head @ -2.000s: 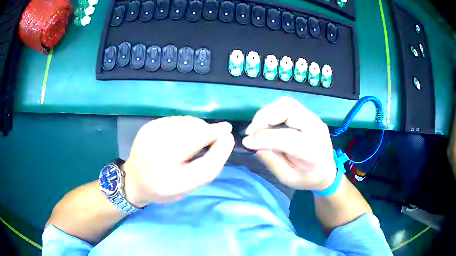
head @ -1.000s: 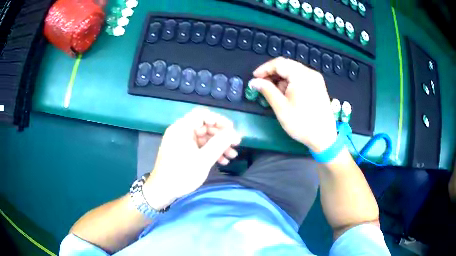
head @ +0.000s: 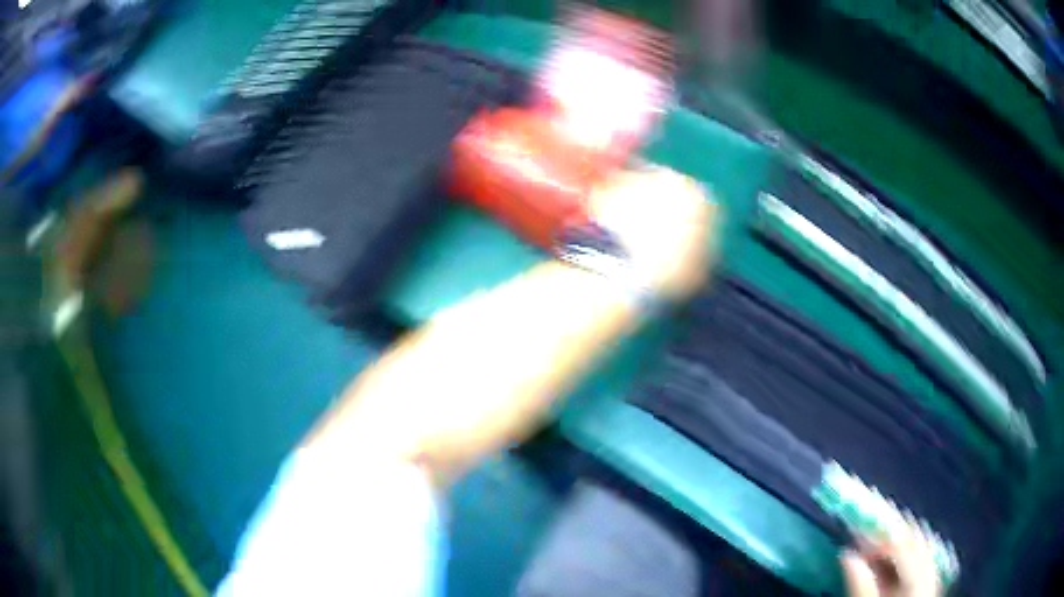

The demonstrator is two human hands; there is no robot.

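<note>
The frame is strongly blurred. My left hand (head: 663,227), with a metal watch at the wrist, is stretched out to the red bubble-wrap packet (head: 513,169) and lies against its right side; its fingers cannot be made out. My right hand (head: 896,569) is cut off by the bottom edge at the lower right, over the near row of the assembly tray (head: 805,373). Green-white circuit boards (head: 861,504) show as a smeared row beside it. Whether either hand holds anything cannot be told.
A black slab of stacked trays (head: 362,152) with a white label lies left of the packet. Filled trays (head: 893,309) run along the far right. A blurred person's arm (head: 99,227) shows at the far left. A yellow line (head: 123,455) crosses the floor.
The view has swung left. My left hand has moved from near my lap out to the red packet. My right hand now shows only at the lower right edge.
</note>
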